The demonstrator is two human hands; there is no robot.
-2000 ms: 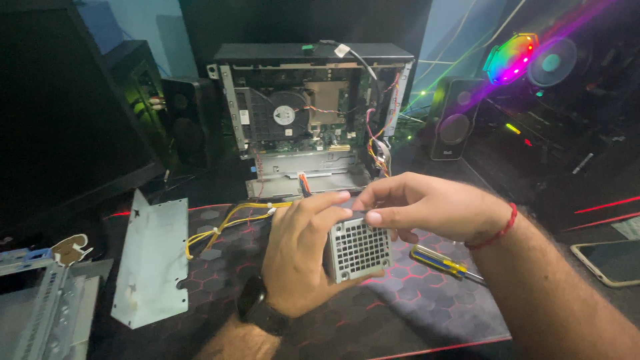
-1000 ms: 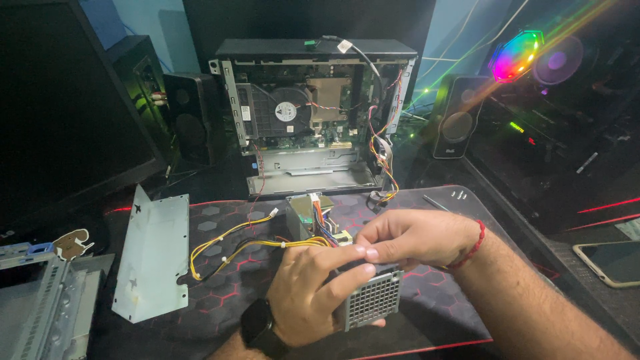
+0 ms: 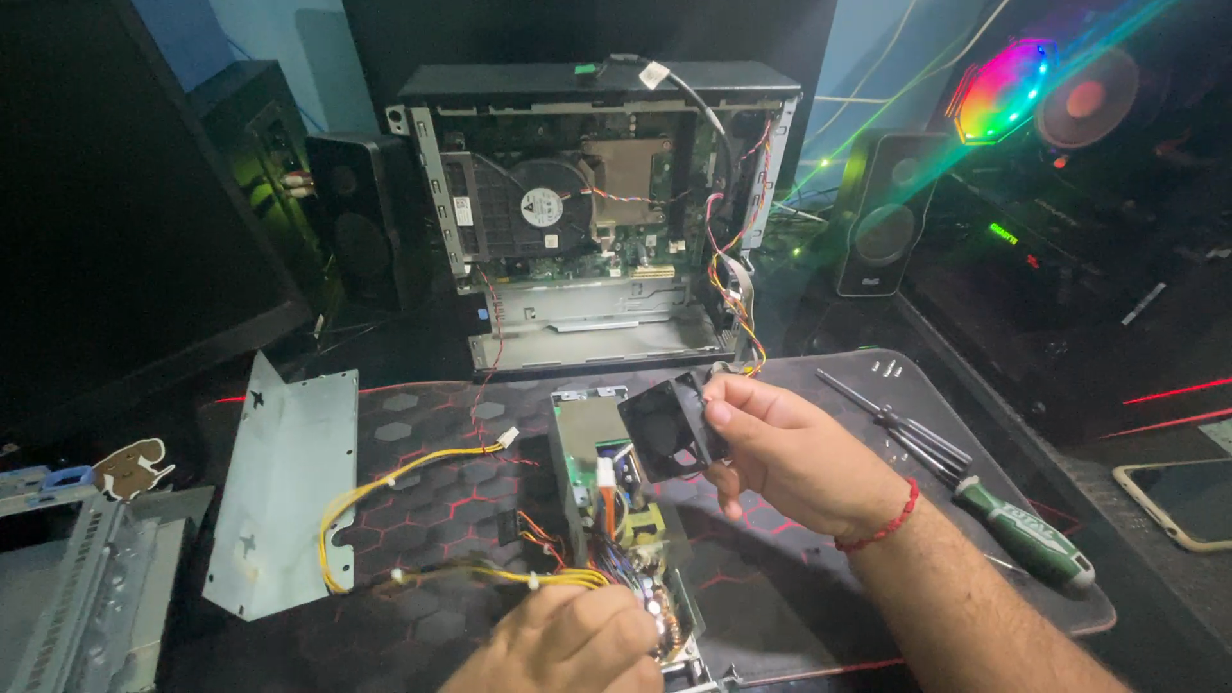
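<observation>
An opened power supply unit [image 3: 587, 433] lies on the patterned desk mat, its circuit board and coils exposed. My right hand [image 3: 770, 443] pinches a small black square cooling fan [image 3: 659, 428] by its edge, just above the unit's right side. At the bottom, my left hand [image 3: 577, 640] rests at the near end of the unit, over the bundle of yellow wires [image 3: 563, 577]; its fingertips are hidden, so its hold is unclear. The yellow cable runs left to a white connector [image 3: 508, 439]. A bent sheet-metal cover [image 3: 289, 481] stands left of the cable.
Behind the mat stands an open desktop computer case [image 3: 597, 82]. A green-handled screwdriver [image 3: 1025, 534], another screwdriver [image 3: 847, 395] and small screws [image 3: 890, 369] lie right. A phone [image 3: 1184, 500] is at the right edge, metal computer parts [image 3: 144, 568] at the left, speakers [image 3: 881, 217] behind.
The black fan is now held up in my right hand, apart from the power supply unit. Earlier, both hands were together at the unit's grilled end. My left hand has moved lower.
</observation>
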